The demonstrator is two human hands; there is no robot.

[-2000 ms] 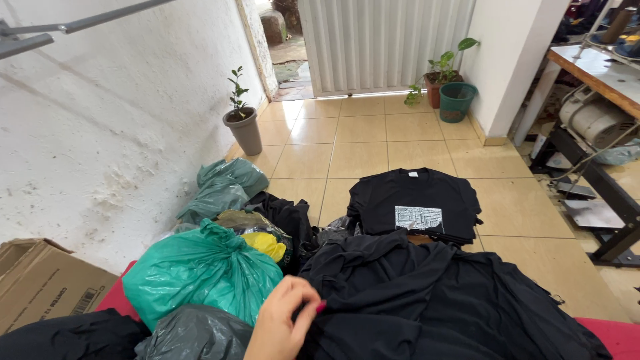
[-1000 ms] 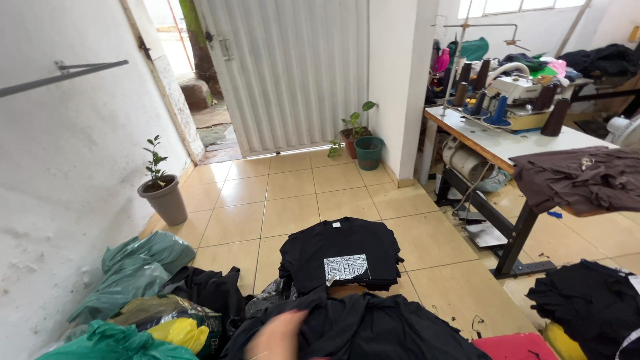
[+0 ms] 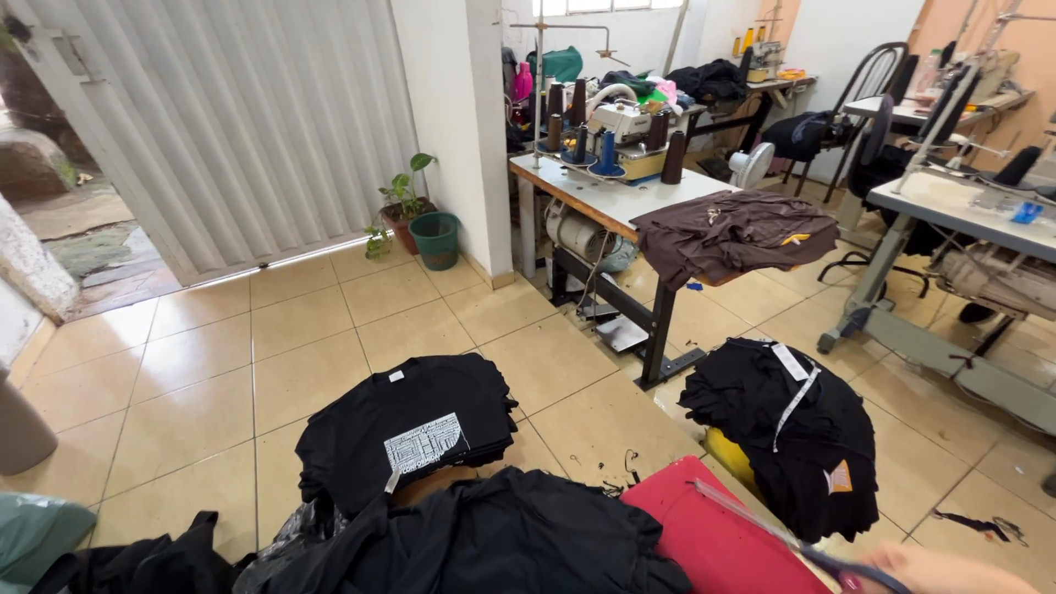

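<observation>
At the lower right edge, my right hand [image 3: 936,569], blurred, is closed on the dark handle of a pair of scissors [image 3: 755,516]. The blades point up and left over a red cushioned surface [image 3: 701,528]. Black fabric [image 3: 495,536] lies heaped left of the red surface, at the bottom. Just beyond it is a stack of folded black T-shirts [image 3: 355,437], the top one with a white print. Right of the red surface, a pile of black garments [image 3: 742,404] carries a white measuring tape [image 3: 796,408]. My left hand is out of view.
A sewing table [image 3: 594,194] with an overlock machine and thread cones stands ahead, brown fabric [image 3: 734,235] over its corner. Another machine table [image 3: 949,198] is at right. Potted plants [image 3: 404,206] and a green pot [image 3: 435,239] stand by the metal gate [image 3: 247,124]. Plastic bags [image 3: 37,528] lie lower left.
The view has swung right. A hand seen at the black fabric earlier is no longer there. My right hand and the scissors now show at the lower right.
</observation>
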